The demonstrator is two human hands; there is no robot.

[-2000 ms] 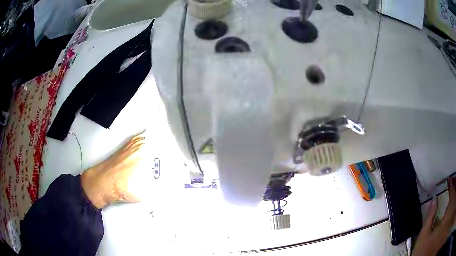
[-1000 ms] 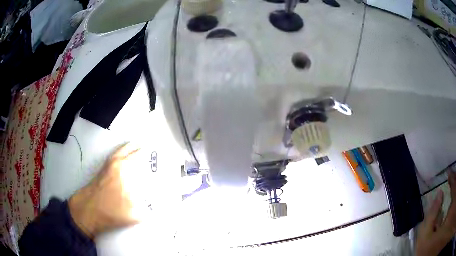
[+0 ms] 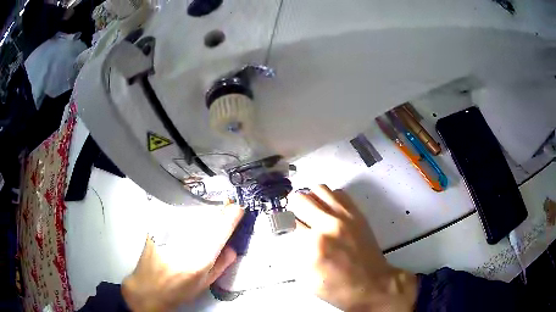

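Note:
A small dark fabric piece (image 3: 242,233) lies under the needle area of the white sewing machine (image 3: 341,55), looking purple-blue in the glare. My left hand (image 3: 183,268) is at its left side, with fingertips at the fabric's edge. My right hand (image 3: 347,256) lies on the table right of the needle, its fingertips beside the small metal attachment with a pale knob (image 3: 282,222). Glare washes out the fingers, and whether the right hand holds anything is hidden.
Orange and blue snips (image 3: 420,159) lie right of the needle, near a grey metal plate (image 3: 366,150). A black phone (image 3: 481,173) with a white cable lies farther right. Dark cut panels (image 3: 82,170) lie at the left, beside printed brown board (image 3: 46,213).
The view has shifted right. My left hand has moved right to the needle area, and my right hand has come in from the right edge. The fabric piece now shows at the needle.

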